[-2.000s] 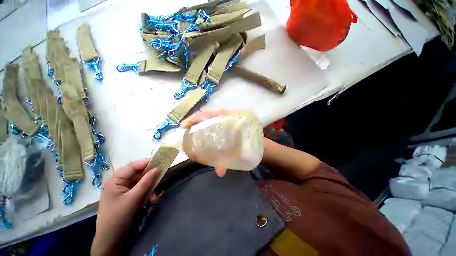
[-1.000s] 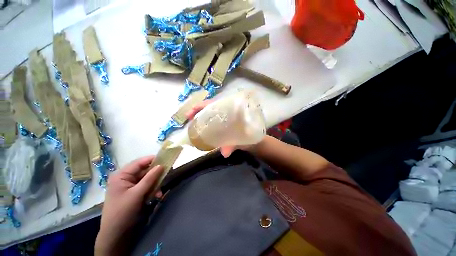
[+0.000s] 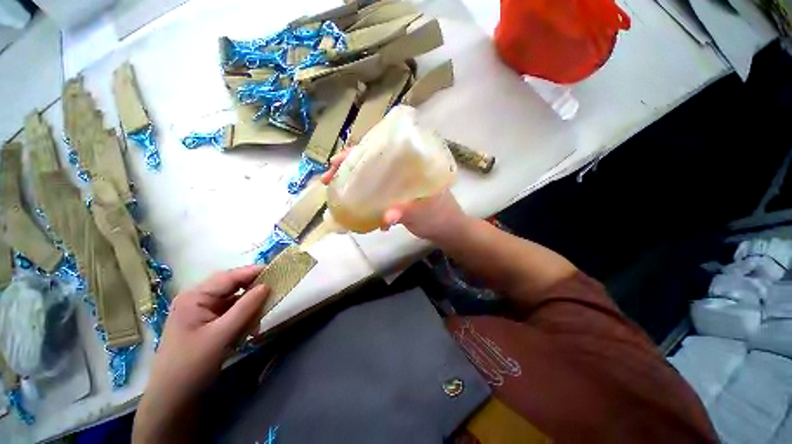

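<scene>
My left hand pinches a tan strap tab near the table's front edge; its ribbed face is up and its other end is hidden in the hand. My right hand holds the translucent cream glue bottle tilted, nozzle down to the left, just above the tab's far end. Whether the nozzle touches the tab I cannot tell. The tab pile with blue-wrapped ends lies beyond the bottle. One more tab lies just behind the nozzle, partly covered. Overlapping tab rows lie at the left.
A red plastic bag sits at the far right of the table. A brown handle sticks out from behind the bottle. A clear plastic bag lies at the left. White bundles are stacked below the table at right.
The bottle and my right hand have moved up and away from my body, uncovering more of the table edge. My left hand still holds the tab, now turned flatter to view.
</scene>
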